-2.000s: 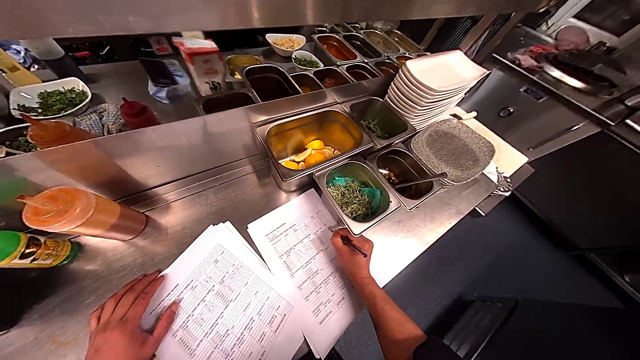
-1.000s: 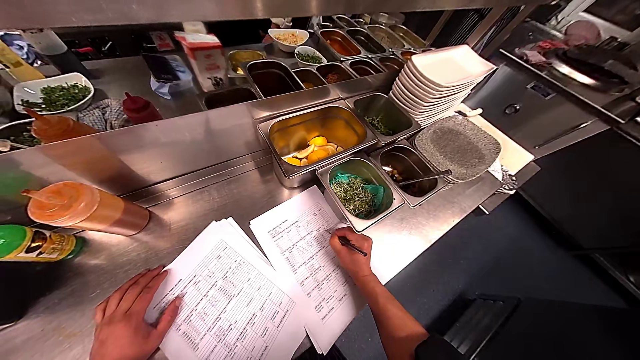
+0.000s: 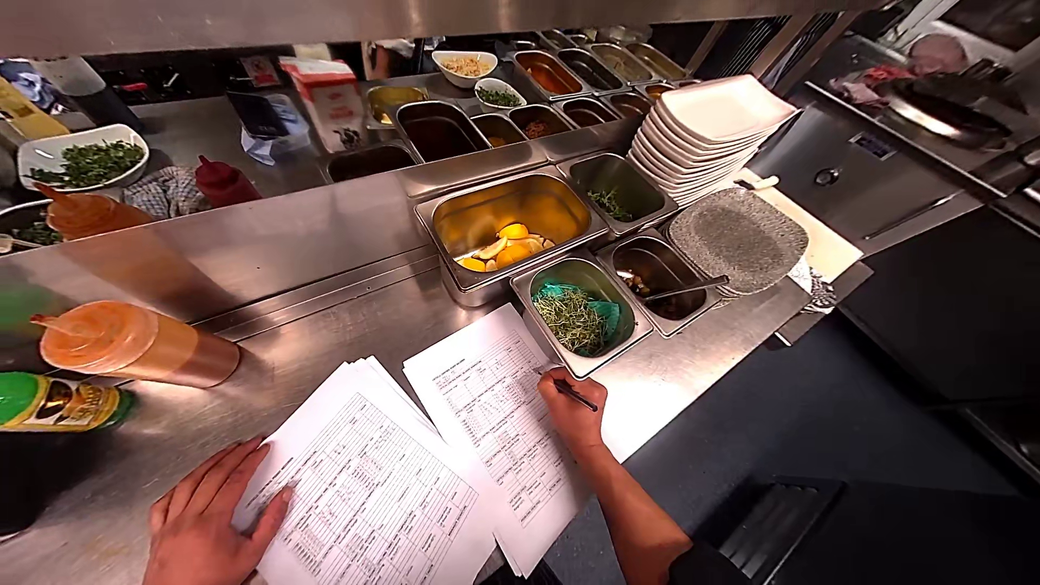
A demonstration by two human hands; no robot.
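My right hand (image 3: 575, 410) grips a black pen (image 3: 577, 396), its tip at the upper right part of a printed form (image 3: 496, 422) with tables and some writing. To the left lies a stack of printed sheets (image 3: 366, 487); my left hand (image 3: 213, 512) rests on its left edge with fingers spread, holding nothing. A steel container of green sprouts (image 3: 575, 321) stands just above my right hand. Behind it is a deeper steel pan with lemon wedges (image 3: 508, 248).
A sauce squeeze bottle (image 3: 138, 345) and a green-capped bottle (image 3: 61, 402) stand at the left. Stacked white plates (image 3: 707, 130), grey speckled plates (image 3: 738, 240) and a container with a spoon (image 3: 662, 284) are at the right. A steel ledge (image 3: 325, 219) runs behind.
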